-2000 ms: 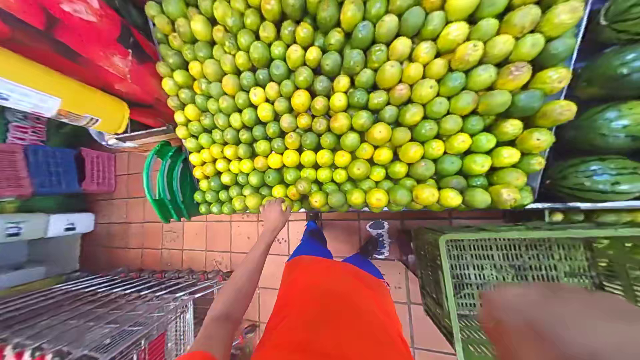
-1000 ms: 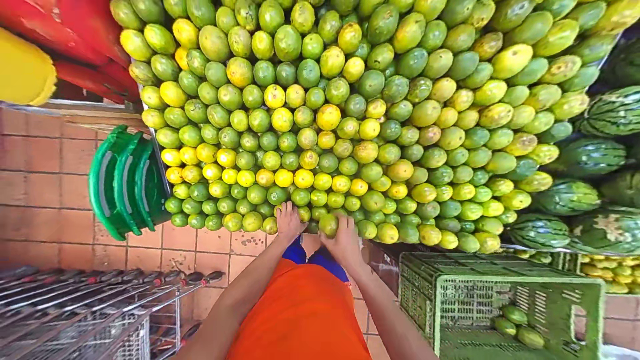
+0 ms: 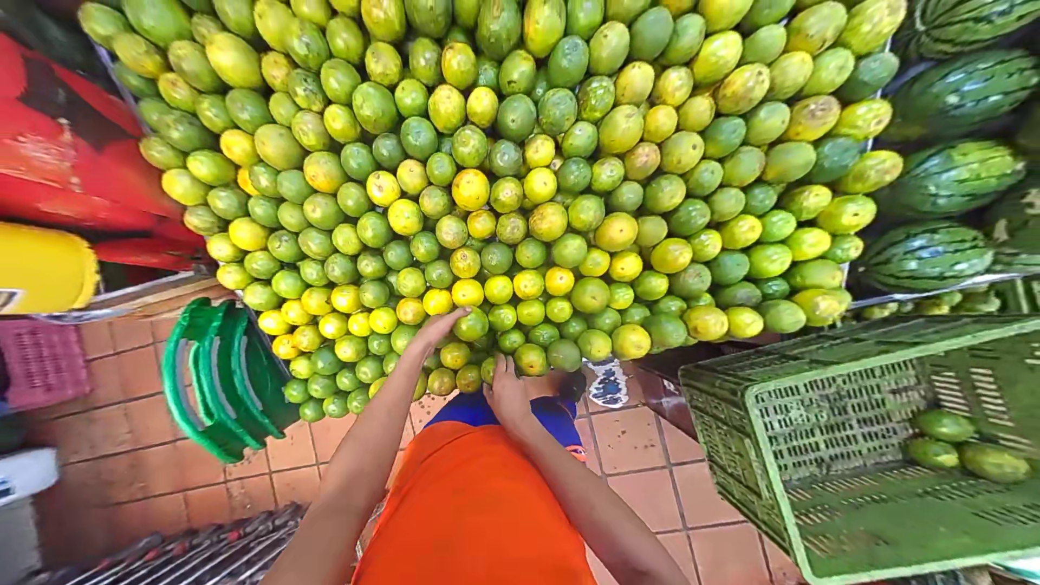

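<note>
Rows of green and yellow papayas (image 3: 621, 128) cover a sloped display in front of me. My left hand (image 3: 441, 329) reaches over the lower rows, its fingertips at a green-yellow papaya (image 3: 471, 323); whether it grips the fruit is unclear. Lower and to the right, my right hand (image 3: 507, 390) is at the display's front edge, its fingers touching a fruit of the bottom row, close to a yellowish papaya (image 3: 530, 359). The fingers partly hide what lies beneath them.
A green plastic crate (image 3: 731, 422) with several papayas (image 3: 993, 461) stands at right, below watermelons (image 3: 926, 254). Green shopping baskets (image 3: 215, 382) are stacked at left on the tiled floor (image 3: 638, 487). Shopping carts (image 3: 203, 552) stand at lower left, a yellow container (image 3: 45, 268) at far left.
My left hand has moved from the bottom row up onto a higher row. My right hand, near the crate two seconds ago, has come to the display's front edge. The view has shifted closer.
</note>
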